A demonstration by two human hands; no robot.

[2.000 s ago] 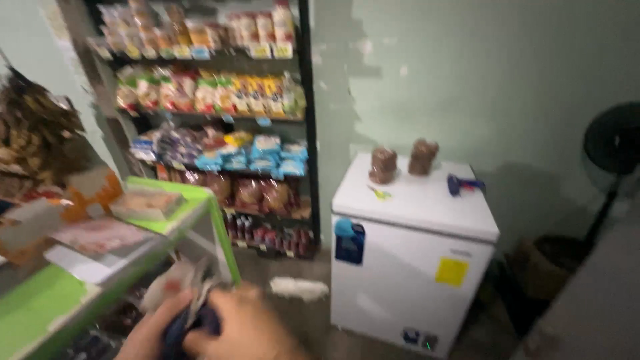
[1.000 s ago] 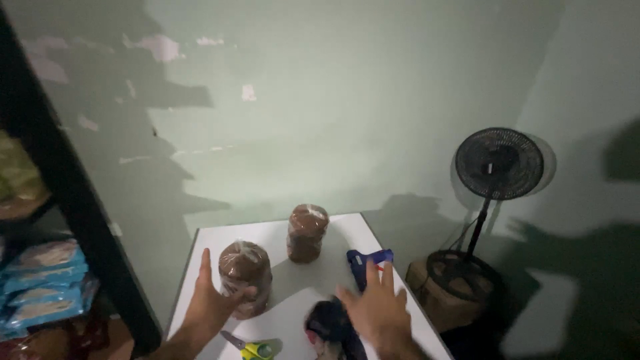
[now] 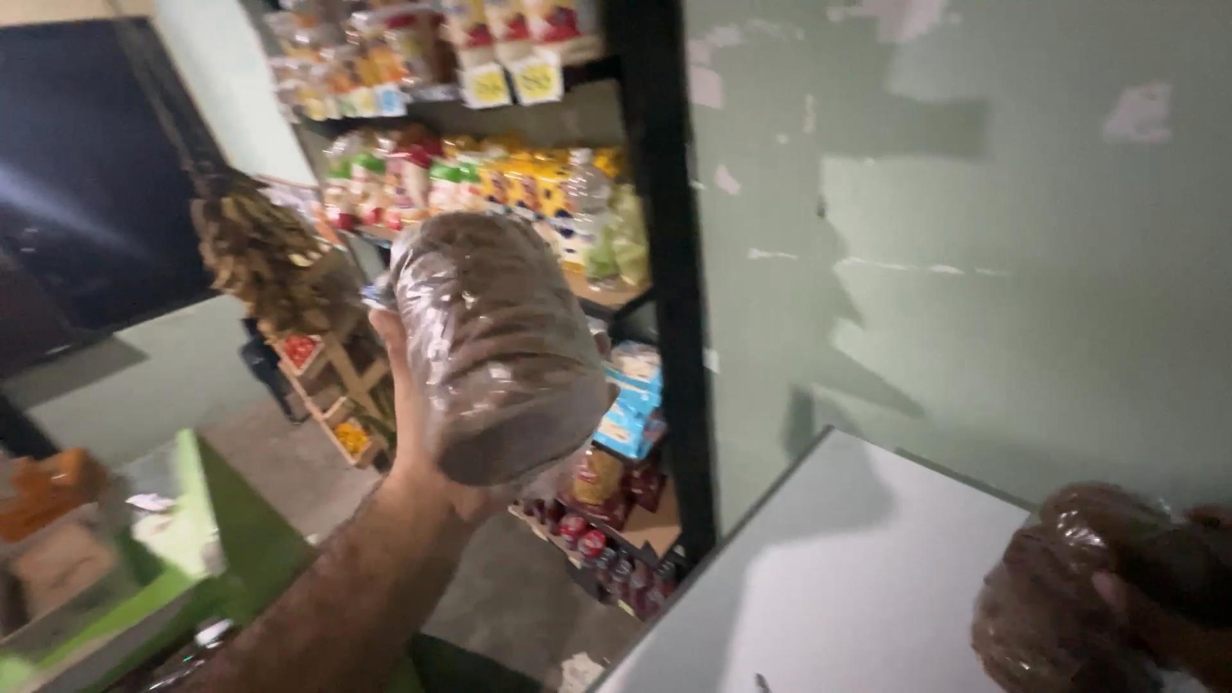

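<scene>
My left hand [image 3: 423, 414] grips a clear plastic package of stacked brown discs [image 3: 500, 356], raised in front of the shelves, with fingertips showing at its right side. A second plastic-wrapped brown package [image 3: 1049, 597] is at the lower right, over the white chest freezer's top [image 3: 828, 577]. My right hand [image 3: 1155, 626] lies in shadow against that package, its fingers wrapped partly over it; the rest of the hand is dark and cut off by the frame. A small dark tip shows at the freezer top's lower edge.
Black-framed shelves [image 3: 674, 289] with bagged groceries and bottles stand behind my left hand. A green-edged counter [image 3: 221, 520] is at the lower left. Wooden crates [image 3: 332, 404] with produce stand on the floor beyond, below a hanging brown bunch [image 3: 260, 241]. The pale green wall is at the right.
The left-hand package stood on the freezer one second ago; my left hand now holds it up. My right hand has moved to the other package. The view has swung left.
</scene>
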